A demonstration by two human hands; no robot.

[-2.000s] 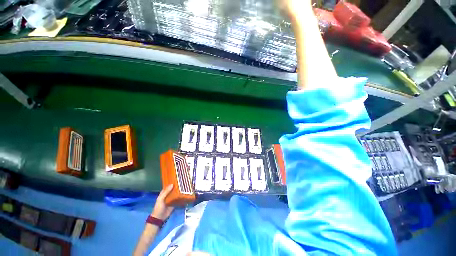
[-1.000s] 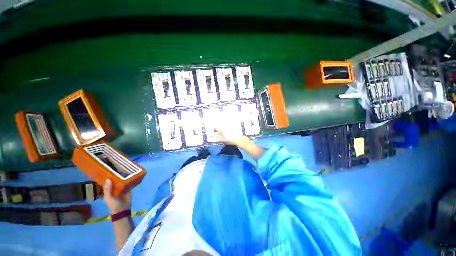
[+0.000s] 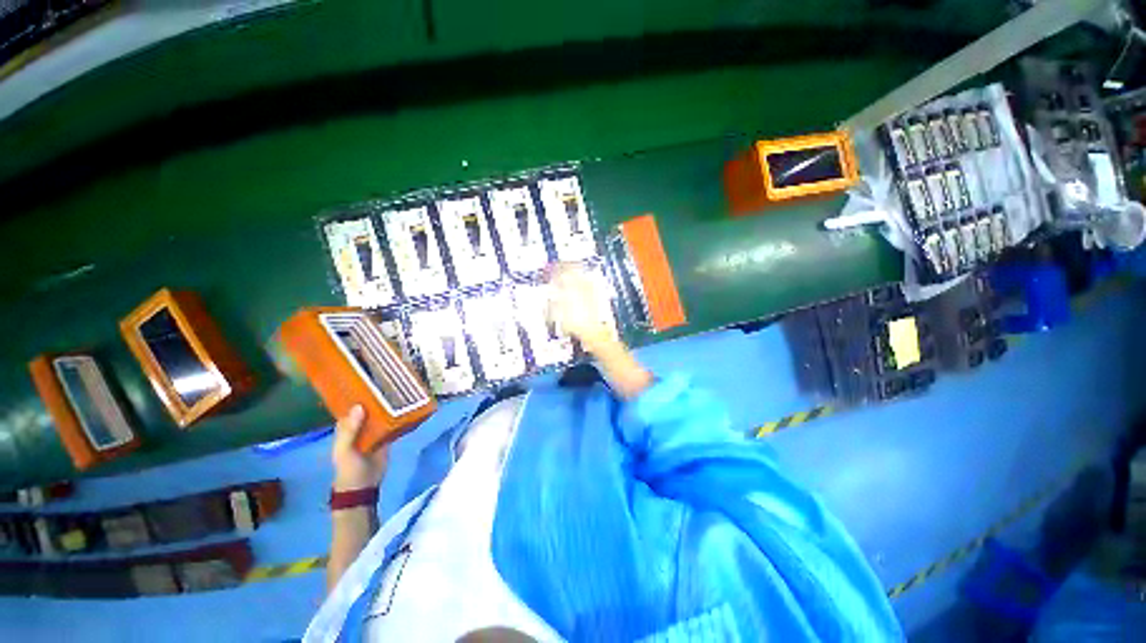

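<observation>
My left hand (image 3: 357, 460) holds an orange frame stack (image 3: 329, 367) by its lower side, tilted, with layered pale lines round its window. It is over the bench at the left end of the white flat parts (image 3: 471, 239), which lie in two rows. My right hand (image 3: 581, 312) is over the right part of the lower row, overexposed and blurred; I cannot tell whether its fingers hold anything. Another orange frame (image 3: 652, 273) stands just right of the rows.
Two orange frames (image 3: 184, 357) (image 3: 83, 410) are at the bench's left, another (image 3: 794, 171) at the right. A tray of small parts (image 3: 945, 195) lies on plastic at the right end. Dark blocks (image 3: 151, 538) stand on the floor, some with a yellow label (image 3: 904, 342).
The view has shifted. My left hand has brought the orange stack from beside the left frames towards the white parts. My right hand, earlier raised to the shelf, is down over the lower row.
</observation>
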